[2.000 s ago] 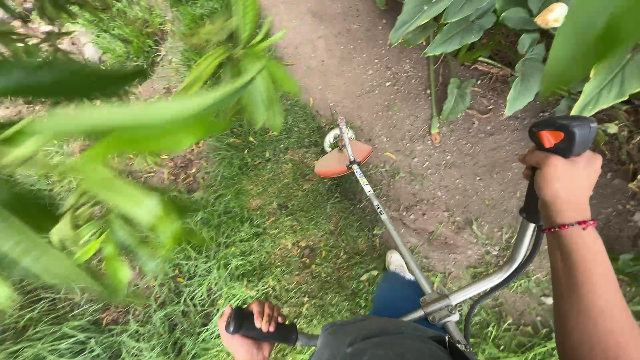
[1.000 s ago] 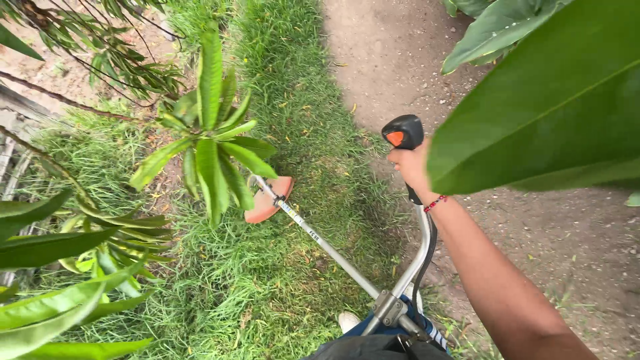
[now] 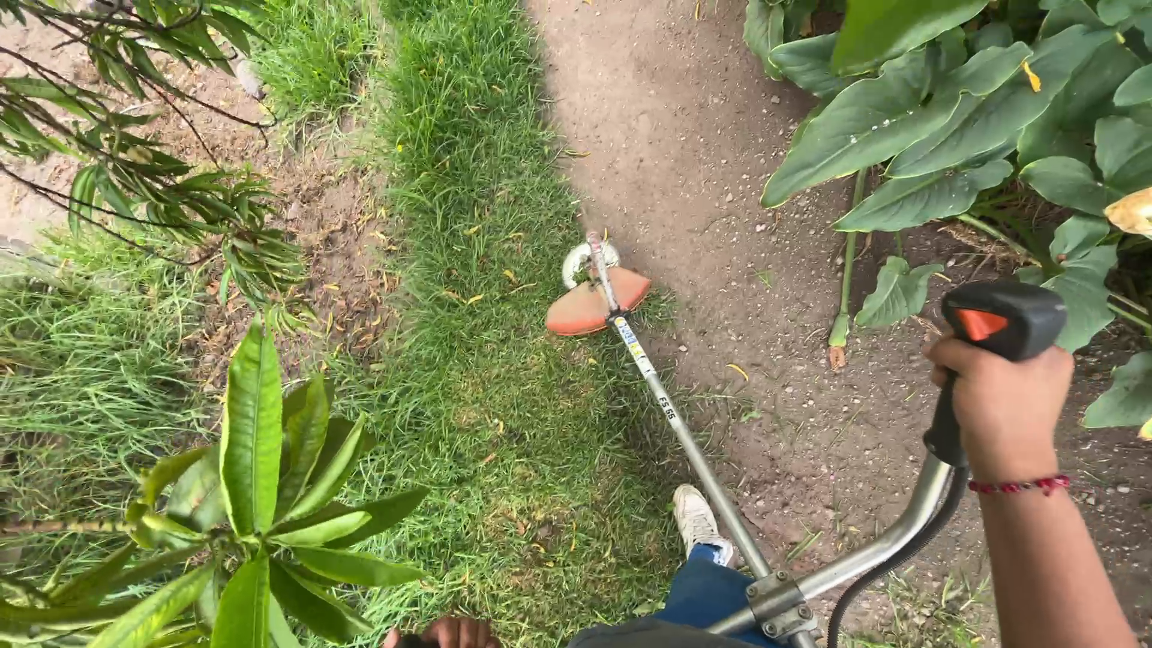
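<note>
My right hand (image 3: 1008,405) is closed around the black control grip (image 3: 1003,324) with an orange switch, on the bent metal handlebar of a string trimmer. At the bottom edge my left hand (image 3: 447,633) shows only in part, its fingers curled on a dark handle. The trimmer's silver shaft (image 3: 697,454) runs up and left from the handlebar clamp (image 3: 779,601). At its far end, an orange guard (image 3: 598,301) and a whitish round cutting head (image 3: 587,261) lie low over the grass where it meets the dirt path.
A white shoe (image 3: 697,520) stands beside the shaft. Broad-leaved plants (image 3: 886,126) border the dirt path (image 3: 666,162) at right. A leafy young plant (image 3: 261,531) rises close at lower left, with thin branches (image 3: 135,135) above it. Longer grass (image 3: 450,99) lies ahead.
The trimmer head has swung right, from over the grass to the path's edge, and my right hand has moved right with the grip. The left hand, out of view one second ago, shows again.
</note>
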